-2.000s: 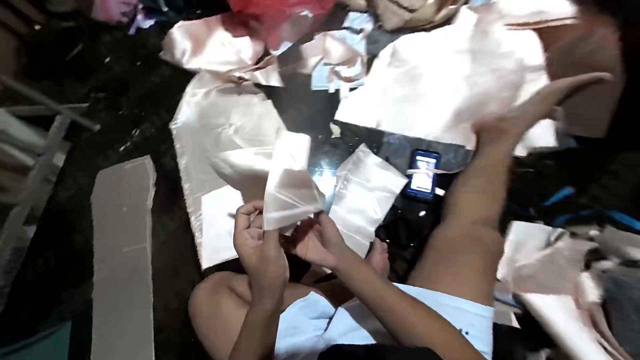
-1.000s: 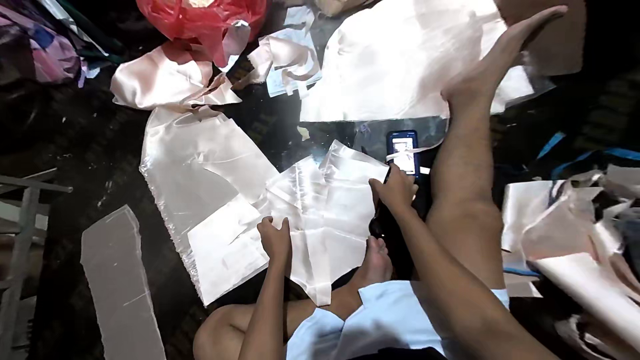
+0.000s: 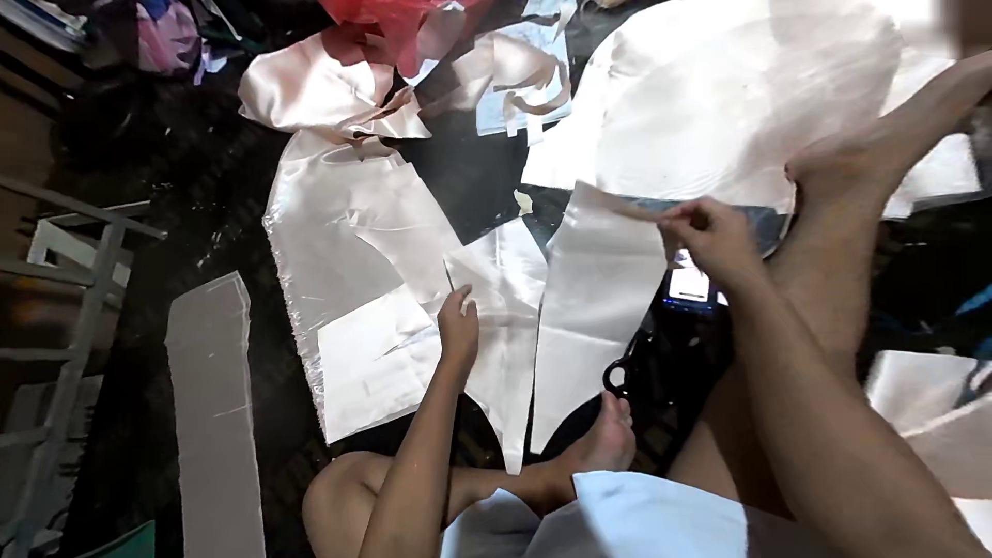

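Observation:
My right hand (image 3: 713, 236) pinches the upper right corner of a pale satin fabric piece (image 3: 597, 310), partly lifted from the dark floor. Beside it on the left lies another cut satin piece (image 3: 508, 310) with a narrow lower point. My left hand (image 3: 459, 318) touches that piece's left edge; a thin dark line shows at the fingertips, too small to name. Under and left of it spreads a larger satin panel (image 3: 310, 232) with a frayed edge, bearing a white sheet (image 3: 372, 364). Black-handled scissors (image 3: 618, 377) lie by my foot, partly hidden.
A lit phone (image 3: 688, 283) lies under my right wrist. Large pale fabric (image 3: 721, 101) spans the upper right, beside my outstretched leg. A long fabric strip (image 3: 213, 418) lies at left, near a metal frame (image 3: 85, 310). A red plastic bag (image 3: 403, 31) stands at the top; scraps (image 3: 930, 418) lie right.
My right hand has raised the corner of the right satin piece, and the two cut pieces now lie apart. Two seconds ago both hands held folded fabric above my lap.

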